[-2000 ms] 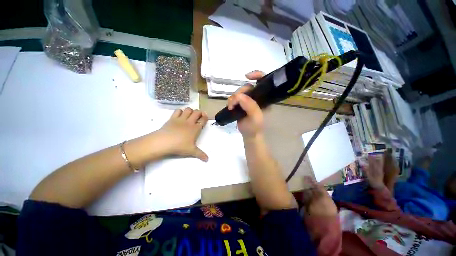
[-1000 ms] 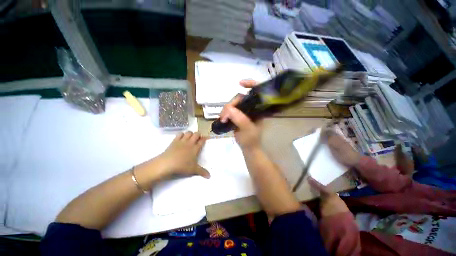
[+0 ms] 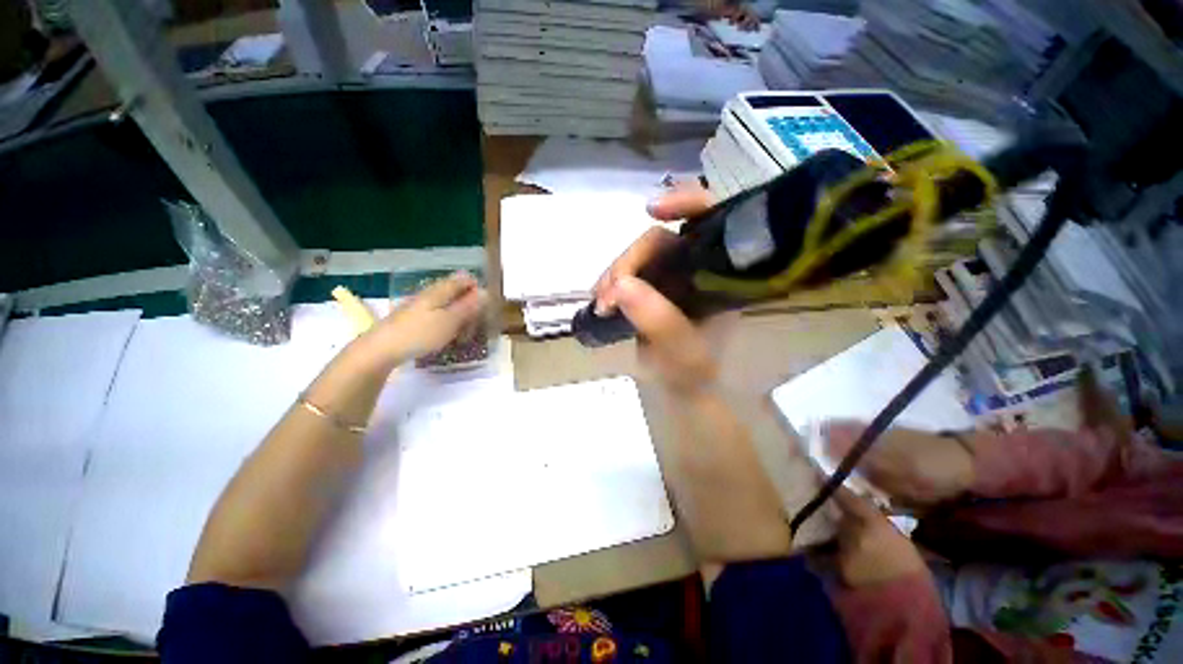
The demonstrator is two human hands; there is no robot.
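A flat white unit (image 3: 538,480) with rounded corners lies on the bench in front of me, untouched. My left hand (image 3: 428,322) is over the clear screw box (image 3: 454,365), its fingers at the box's upper right part; whether it holds screws cannot be seen. My right hand (image 3: 649,292) grips the black electric screwdriver (image 3: 791,234), which has a silver-white label. The tool's nose is raised beyond the unit's top right corner, near the small stack of white units (image 3: 571,247). Yellow cord and a black cable hang at its rear.
A bag of screws (image 3: 240,301) and a pale yellow stick (image 3: 350,309) lie left of the box. White sheets (image 3: 195,454) lie under my left arm. Stacked units (image 3: 746,149) stand behind and right. A neighbour's hands (image 3: 895,461) are at a white unit (image 3: 876,383) on the right.
My left hand has left the white unit and moved up to the screw box. The screwdriver's nose has lifted away from the unit. The neighbour's hands have moved at the unit on the right.
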